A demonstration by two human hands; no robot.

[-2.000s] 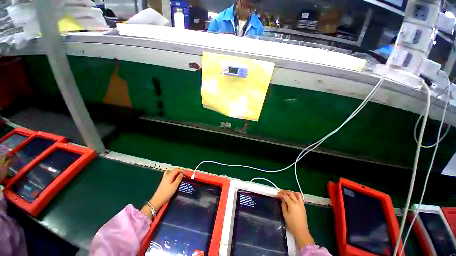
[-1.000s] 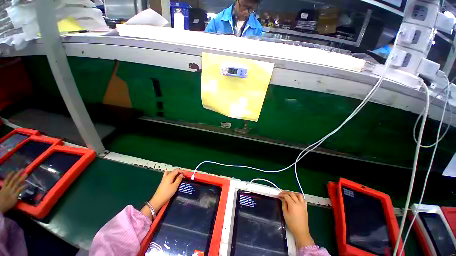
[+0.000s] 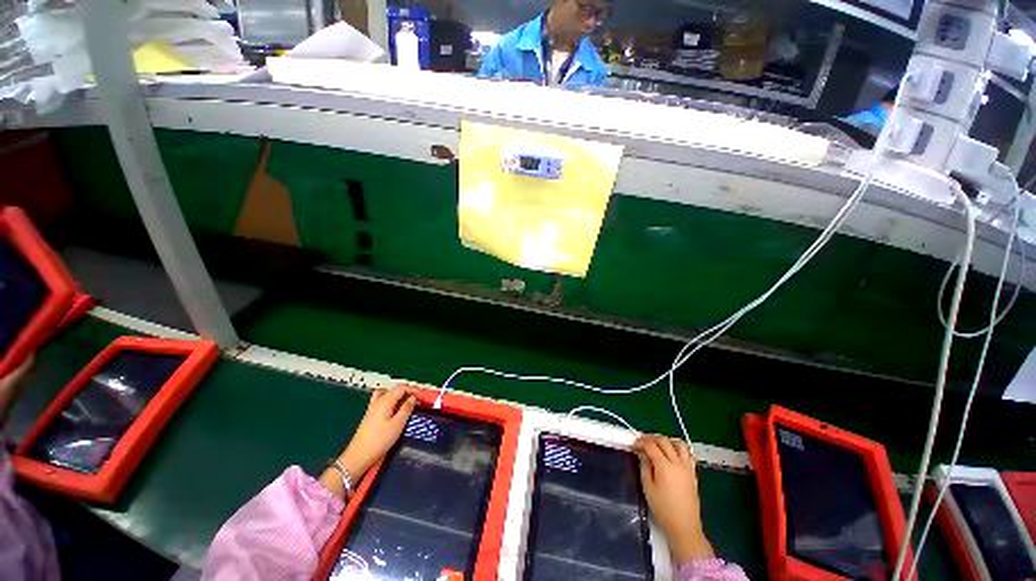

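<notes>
Two dark tablets lie side by side in front of me. The left tablet point(image 3: 426, 499) sits in a red tray point(image 3: 508, 454), the right tablet point(image 3: 591, 511) in a white tray point(image 3: 521, 499). Both screens show small text at the top; an orange-red patch shows low on the left one. My left hand point(image 3: 386, 422) rests on the red tray's upper left corner, beside a white plug point(image 3: 439, 401) at its top edge. My right hand point(image 3: 668, 482) is at the white tray's upper right corner, where a white cable point(image 3: 602, 410) reaches my fingers; its plug is hidden.
A red-framed tablet point(image 3: 829, 499) lies right, a white-framed one point(image 3: 988, 522) farther right. Another red-framed tablet point(image 3: 114, 409) lies left. Another person's hand holds up a red tray point(image 3: 46, 272) at far left. Cables hang from the socket tower point(image 3: 937, 85). A person in blue point(image 3: 545, 51) is behind the shelf.
At the far left, the neighbouring person's hand has moved off the trays' screens and red-framed tablets there have been lifted and tilted. My hands and the two tablets have not visibly moved.
</notes>
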